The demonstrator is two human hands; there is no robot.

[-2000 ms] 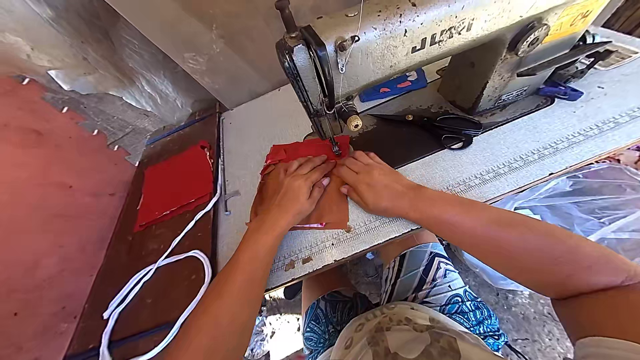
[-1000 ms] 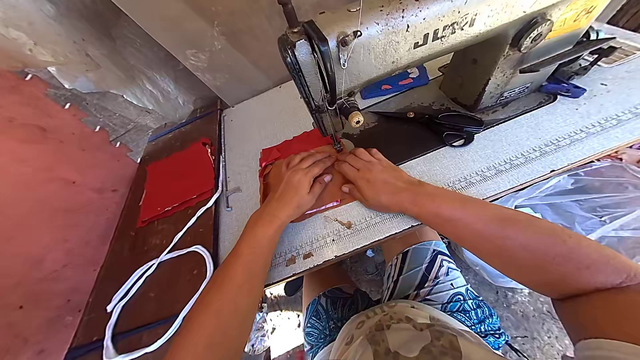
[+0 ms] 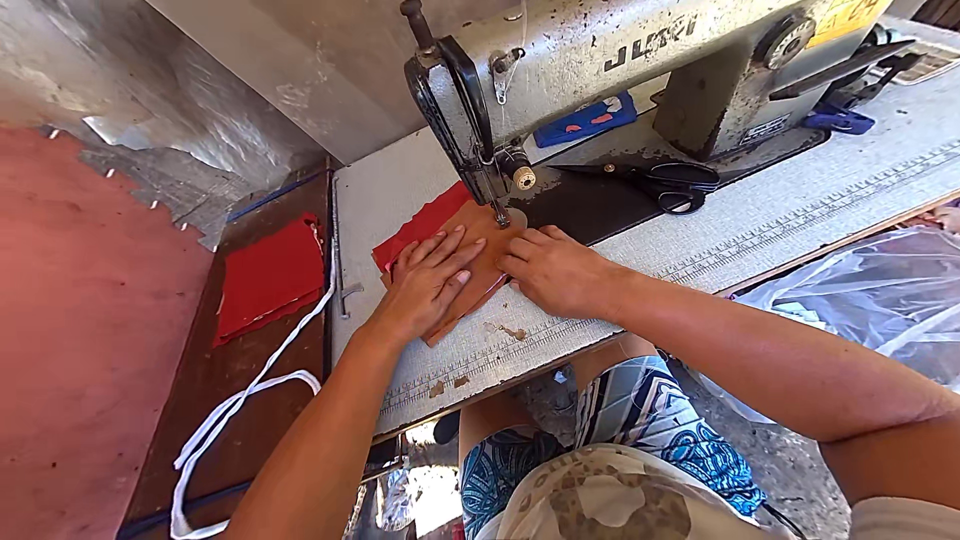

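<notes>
A brown fabric piece (image 3: 480, 225) lies over red fabric (image 3: 427, 223) on the bed of a Juki sewing machine (image 3: 570, 71). The presser foot (image 3: 502, 217) is over the brown fabric, near its upper right part. Flat on the fabric, fingers spread, rests my left hand (image 3: 431, 281), left of the foot. My right hand (image 3: 559, 274) bends its fingers over the fabric's right edge, just below the foot; whether it pinches the cloth is hidden.
Black-handled scissors (image 3: 675, 184) lie right of the needle, with a blue cloth item (image 3: 589, 120) behind. Stacked red fabric pieces (image 3: 270, 277) and a white cord (image 3: 225, 409) lie on the brown side board. Clear plastic (image 3: 862, 300) hangs at the right.
The brown and red fabric has turned under the presser foot and now lies at a slant. Both hands stay on it, close to the foot.
</notes>
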